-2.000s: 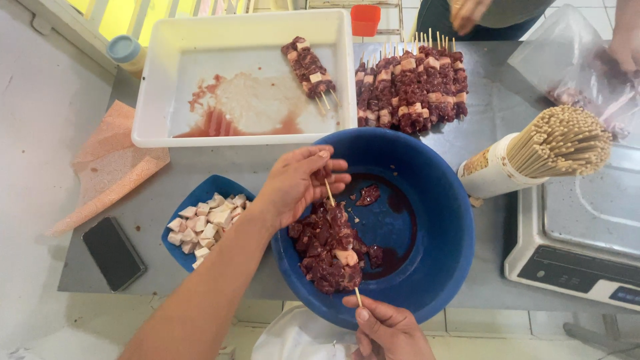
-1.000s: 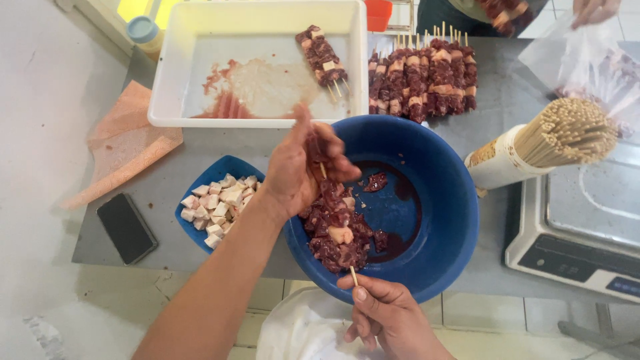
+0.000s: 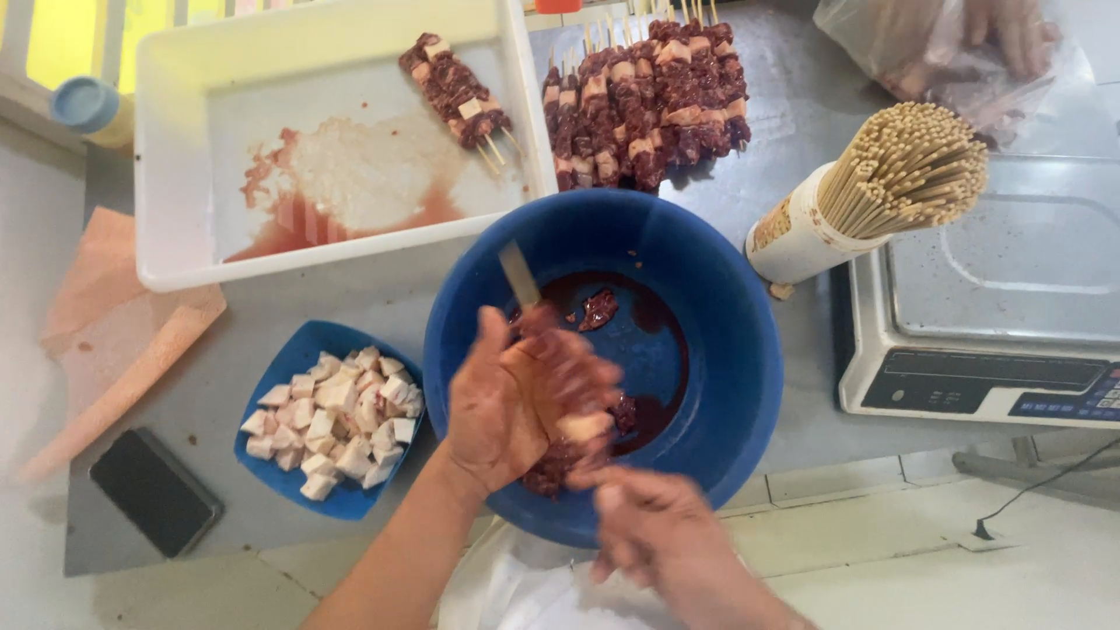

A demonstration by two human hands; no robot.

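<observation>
Over the blue plastic basin [image 3: 735, 350], my left hand [image 3: 507, 402] is cupped, palm up, around a skewer of dark meat [image 3: 573, 394] with a pale fat cube on it. The skewer's stick end sticks out beyond the fingers and is blurred. My right hand [image 3: 652, 525] is at the skewer's near end, its fingers blurred and partly closed there. Loose dark meat pieces [image 3: 599, 310] and red liquid lie in the basin. Left of the basin is a blue bowl [image 3: 306, 334] of pale fat cubes [image 3: 337, 411].
A white tray [image 3: 346, 254] holds finished skewers [image 3: 459, 92]; more skewers [image 3: 647, 101] lie beside it. Farther right stand a container of bamboo sticks [image 3: 796, 227] and a scale [image 3: 989, 346]. A phone [image 3: 156, 492] lies at left. Another person's hand [image 3: 1006, 35] touches a plastic bag [image 3: 910, 52].
My left hand has moved down along the skewer and now cups the meat. At top right, the other person's hand has come to the plastic bag.
</observation>
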